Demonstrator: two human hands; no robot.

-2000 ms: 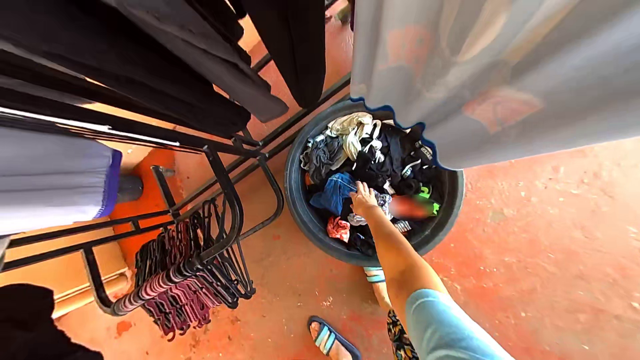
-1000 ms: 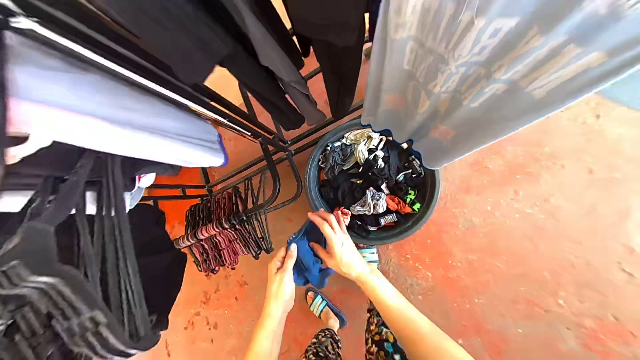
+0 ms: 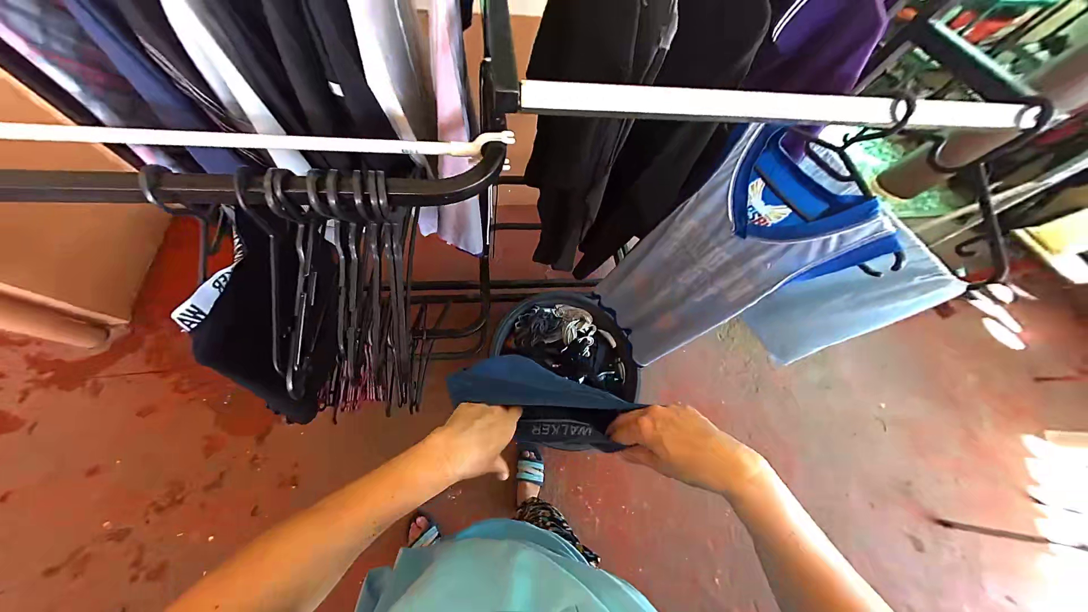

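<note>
A pair of dark blue underwear briefs [image 3: 527,382] with a dark lettered waistband is stretched between my two hands. My left hand [image 3: 480,438] grips one side of the waistband, and my right hand [image 3: 676,442] grips the other. Just beyond the briefs stands a round dark plastic tub [image 3: 501,336] of mixed laundry [image 3: 574,331], its near part hidden behind the cloth. To the left, bunched black plastic hangers [image 3: 348,280] hang from a dark metal rail [image 3: 93,185], with a black garment [image 3: 263,331] among them.
Clothes [image 3: 297,68] hang at the upper left, and black trousers [image 3: 595,127] at top centre. On a white rail [image 3: 722,104], a grey and blue sleeveless jersey [image 3: 705,255] slants beside the tub. My sandalled foot [image 3: 529,472] stands near the tub on the red floor [image 3: 765,510].
Two seconds ago my right hand was in the tub, with the blue cloth beside it. The cloth then came out bunched in both hands, and now it is spread wide. The view has shifted upward.
</note>
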